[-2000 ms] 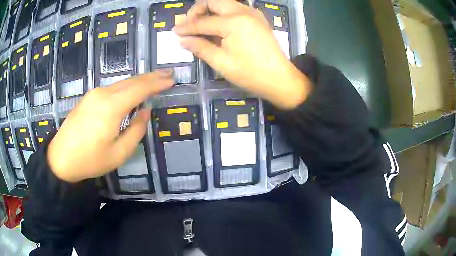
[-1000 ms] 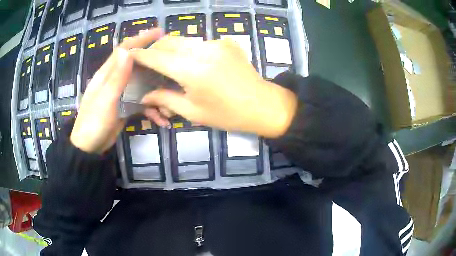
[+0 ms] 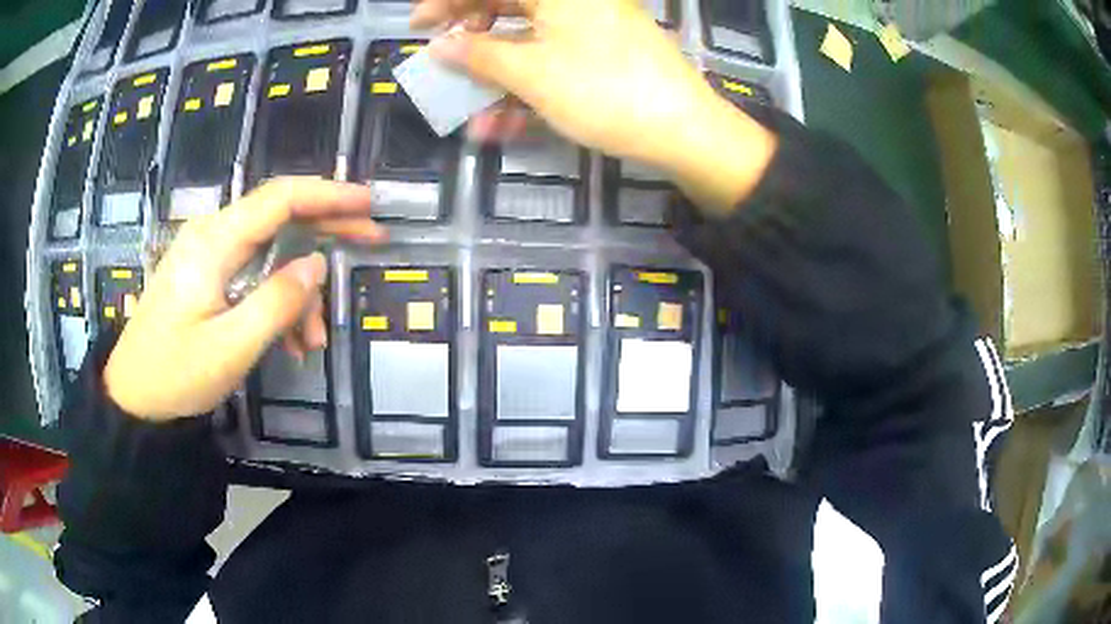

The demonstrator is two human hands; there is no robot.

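My right hand [image 3: 585, 85] pinches a thin grey adhesive sheet [image 3: 445, 88], tilted, over a black phone frame [image 3: 402, 146] in the middle row of the blister tray [image 3: 469, 251]. That frame's dark recess shows no grey sheet where visible. My left hand [image 3: 219, 299] hovers palm inward over the tray's left part, fingers curled; something shiny or striped shows at its palm, mostly hidden, perhaps a stack of sheets. Three front-row frames, one of them the frame [image 3: 409, 305] nearest my left hand, carry pale sheets.
An open cardboard box [image 3: 1045, 232] stands at the right. Yellowish paper scraps [image 3: 837, 46] lie on the green bench [image 3: 859, 134] at the upper right. A red object [image 3: 31, 485] shows at the lower left. The tray's front edge lies against my body.
The hands, close together a second ago, are apart. My right hand has moved up and right with a grey sheet showing in its fingertips. The view has shifted over the tray.
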